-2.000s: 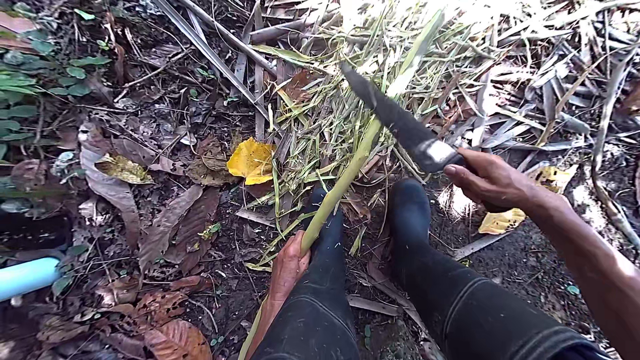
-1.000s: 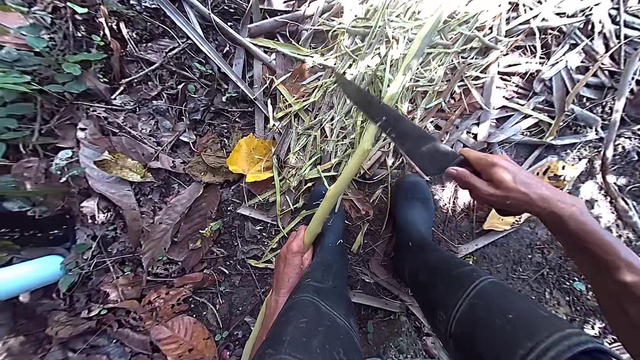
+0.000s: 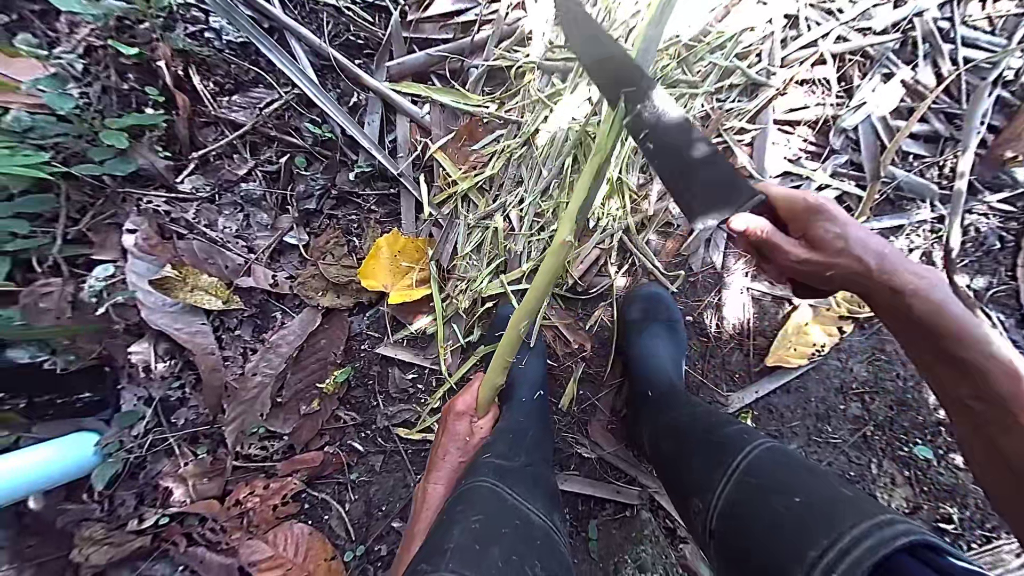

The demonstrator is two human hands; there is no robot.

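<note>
My left hand (image 3: 464, 424) is closed around a long green plant stalk (image 3: 552, 264), low down beside the boot on the left. The stalk slants up and to the right, over a heap of green and pale shavings (image 3: 512, 200). In my right hand (image 3: 808, 240) is the handle of a machete, mostly hidden by the fingers. Its wide dark blade (image 3: 672, 136) points up and left and crosses the upper part of the stalk. Whether the edge touches the stalk, I cannot tell.
Two dark rubber boots (image 3: 652, 336) stand on soil and dry leaves. A yellow leaf (image 3: 398, 267) lies left of the shavings. Dry stalks (image 3: 320, 88) lie at the top, green plants (image 3: 120, 144) grow at the upper left, and a light blue cylindrical object (image 3: 48, 466) shows at the left edge.
The machete blade has shifted a little up and to the right relative to the stalk since the last earlier frame. My left hand keeps its hold low on the stalk.
</note>
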